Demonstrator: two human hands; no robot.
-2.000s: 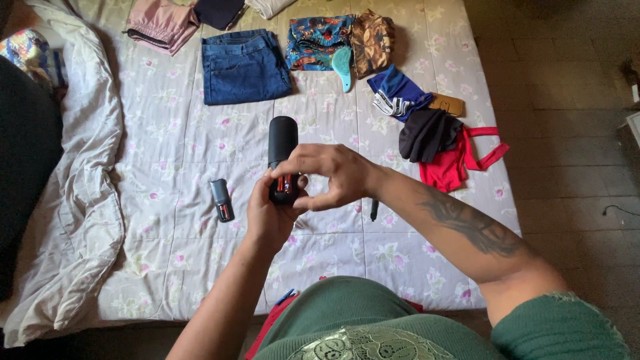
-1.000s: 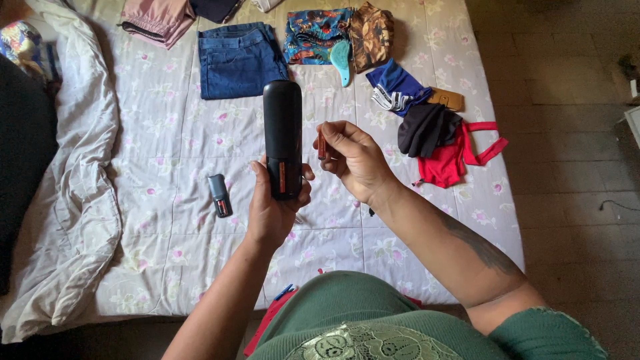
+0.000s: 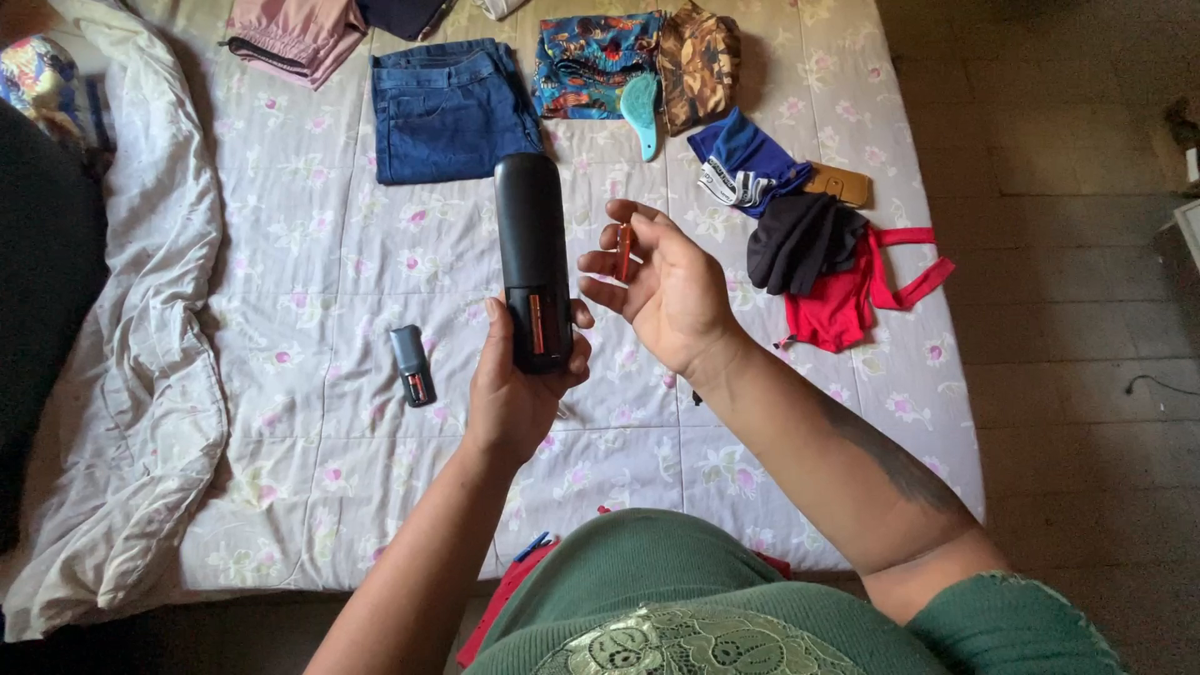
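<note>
My left hand (image 3: 520, 394) grips a black remote control (image 3: 532, 225) by its lower end, back side up, with its battery compartment uncovered and a reddish battery (image 3: 537, 323) inside. To the right of the remote, my right hand (image 3: 670, 291) holds another reddish battery (image 3: 624, 251) between thumb and fingers, apart from the remote. A smaller dark remote control (image 3: 411, 366) lies on the bed to the left of my left hand, its compartment also uncovered and a reddish battery showing in it.
Across the flowered bedsheet (image 3: 281, 375) lie folded jeans (image 3: 455, 117), patterned cloths (image 3: 600, 61), a turquoise hairbrush (image 3: 640, 112), a brown case (image 3: 841, 184), black cloth (image 3: 804, 244) and a red garment (image 3: 834, 309). A rumpled white sheet (image 3: 178, 309) runs along the left.
Two seconds ago both hands were together at the remote's lower end. My right hand has moved off to the right with a battery in its fingers, and the compartment shows more plainly.
</note>
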